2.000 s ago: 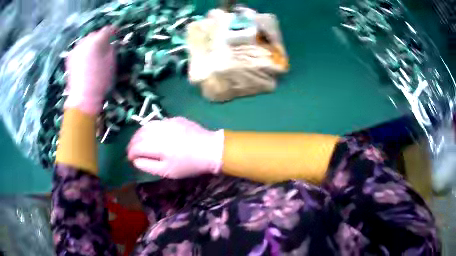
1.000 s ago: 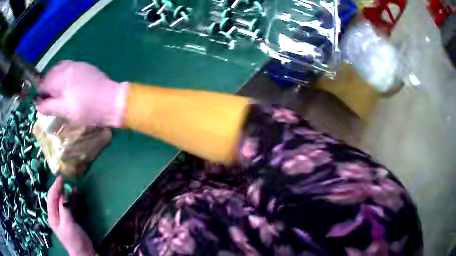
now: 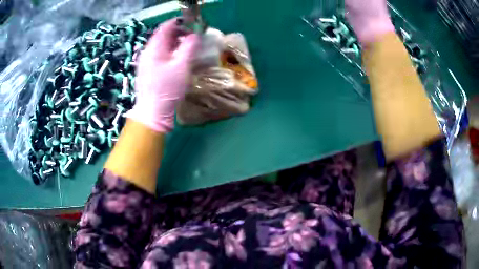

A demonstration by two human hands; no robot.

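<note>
My left hand (image 3: 165, 76), in a pale pink glove, is at the left side of the wrapped fixture (image 3: 218, 97), its fingertips under the metal upright tool (image 3: 192, 11). Whether it holds a part there cannot be told. My right hand (image 3: 369, 18) is cut off by the top edge, over the clear tray (image 3: 354, 65); its fingers are out of the picture. Small green-headed parts with white stems lie in the tray. A loose heap of the same parts (image 3: 89, 107) lies left of the fixture.
Crumpled clear plastic (image 3: 18, 86) surrounds the heap's left and back. The green table's front edge (image 3: 273, 171) runs just before my body. A grey-clear plastic bundle (image 3: 31, 239) is below the table at lower left. Blurred clear plastic (image 3: 464, 168) is at the right.
My right hand has moved from the tool to the tray. My left hand has come up beside the fixture, under the tool. The view has swung back left.
</note>
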